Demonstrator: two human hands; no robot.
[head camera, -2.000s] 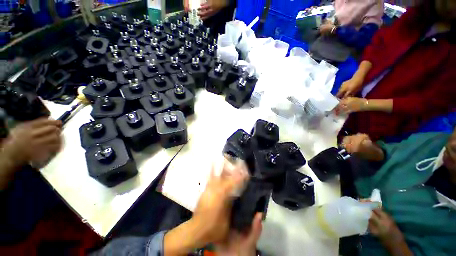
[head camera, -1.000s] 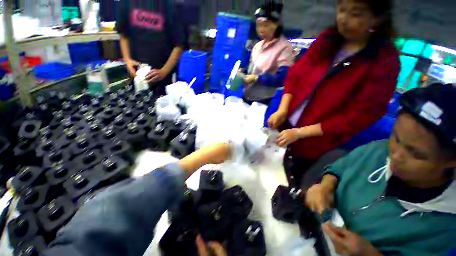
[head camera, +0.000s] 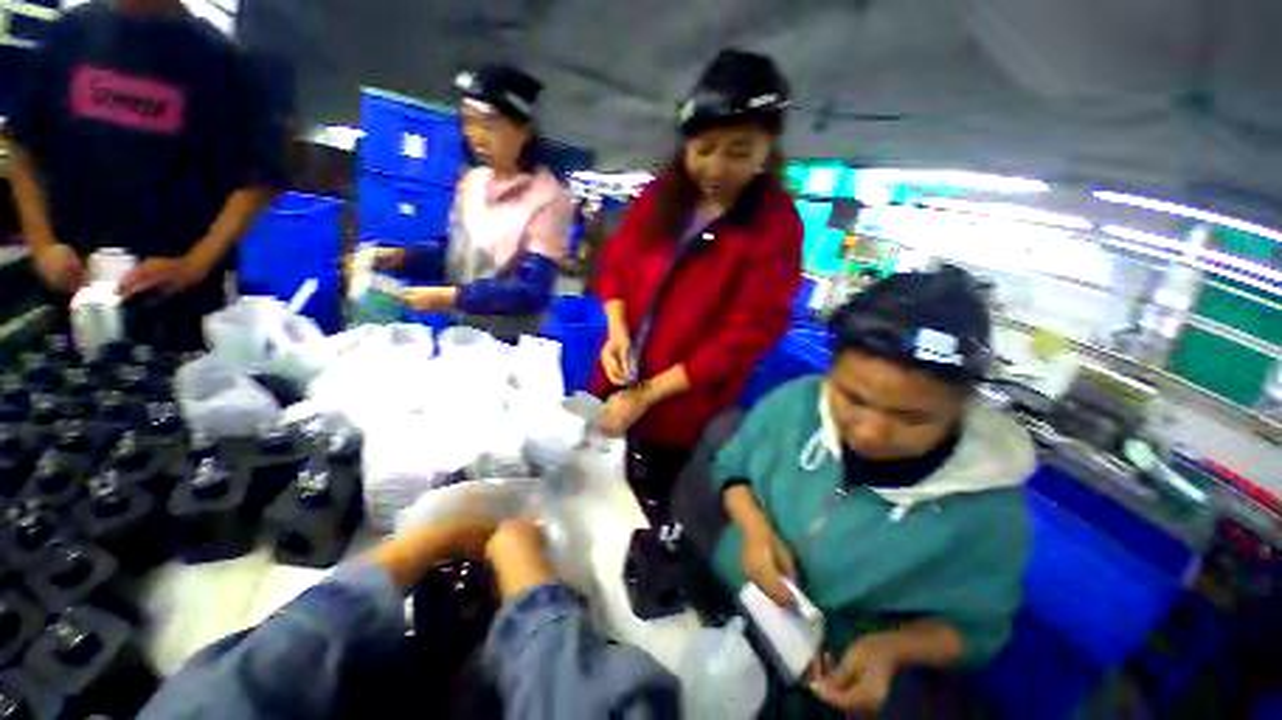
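Observation:
My left hand (head camera: 447, 537) and my right hand (head camera: 518, 546) are close together at the near edge of the heap of translucent white packaging sleeves (head camera: 422, 401). A pale translucent piece (head camera: 485, 498) lies just beyond my fingers. Blur hides whether I grip it. Black cube units (head camera: 312, 495) with metal prongs up stand in rows at the left. A few more dark units show below and between my forearms, mostly hidden. One black unit (head camera: 655, 570) lies right of my hands, prongs showing.
A translucent bottle (head camera: 723, 672) is at the lower right. A person in teal (head camera: 844, 542) holds a white piece close by at the right. A person in red (head camera: 703, 303) stands beyond the heap. A person in pink and a person in black stand farther left. Blue bins (head camera: 408, 169) stand behind.
The view has swung up and right. My left hand has gone from the units to the sleeve heap. My right hand has left the units and joined it.

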